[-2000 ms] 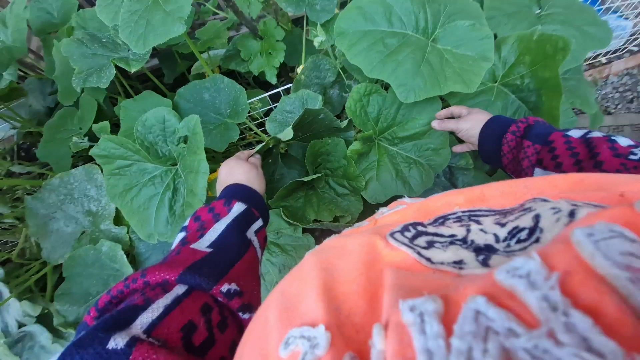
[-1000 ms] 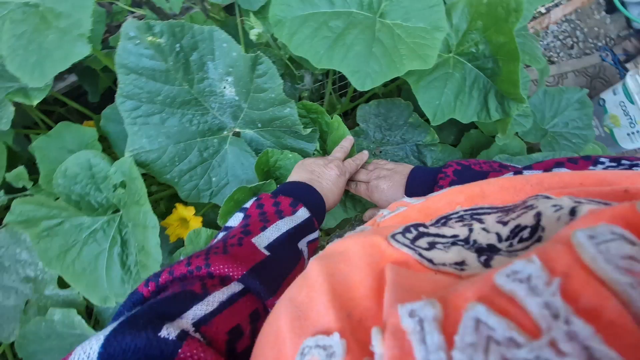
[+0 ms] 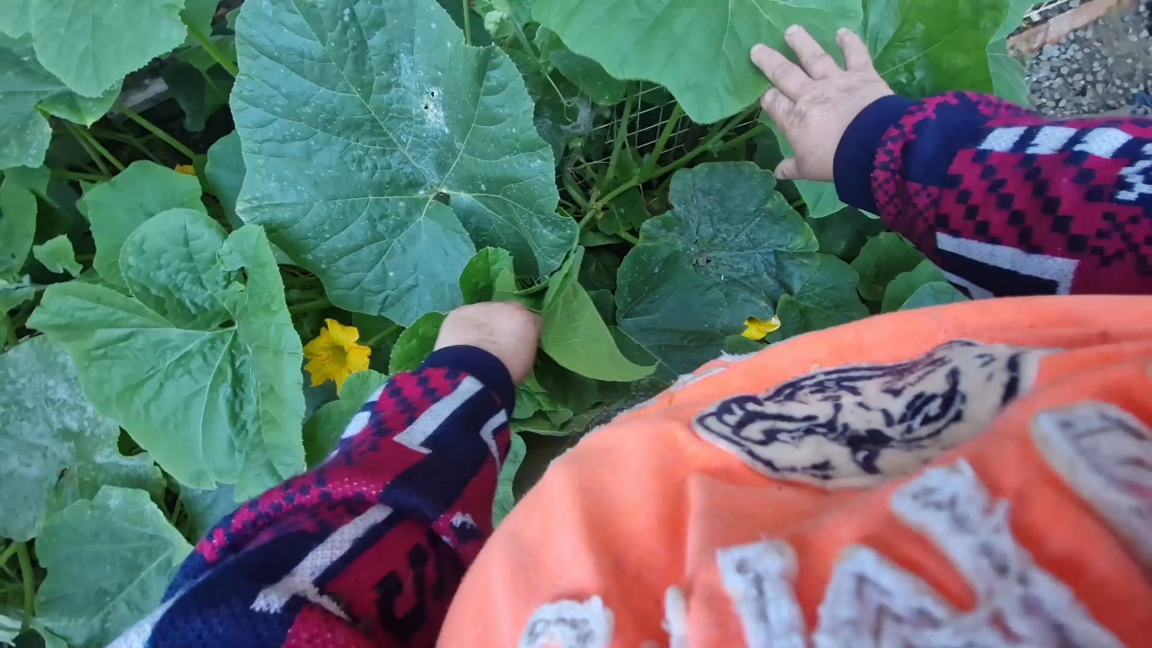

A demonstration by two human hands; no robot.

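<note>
Broad green squash leaves fill the view. My left hand (image 3: 495,335) reaches in among small leaves below a big pale-spotted leaf (image 3: 360,162); its fingers are hidden, so its grip cannot be told. A folded young leaf (image 3: 580,328) is just right of it. My right hand (image 3: 817,103), fingers spread, lies against the edge of a large upper leaf (image 3: 693,45). Between the hands, green stems (image 3: 643,175) and a dark, blemished leaf (image 3: 720,238) show. A yellow blossom (image 3: 335,353) is left of my left hand, and another yellow blossom (image 3: 760,328) sits near my orange top.
White wire mesh (image 3: 652,117) stands behind the stems. Gravel (image 3: 1089,58) with a reddish-brown edging (image 3: 1066,25) lies at the upper right. More leaves (image 3: 108,558) crowd the left side, some with whitish patches.
A second ago my hands were together at the small leaves. My right hand has moved up and right to the large leaf, and the stems between are now exposed.
</note>
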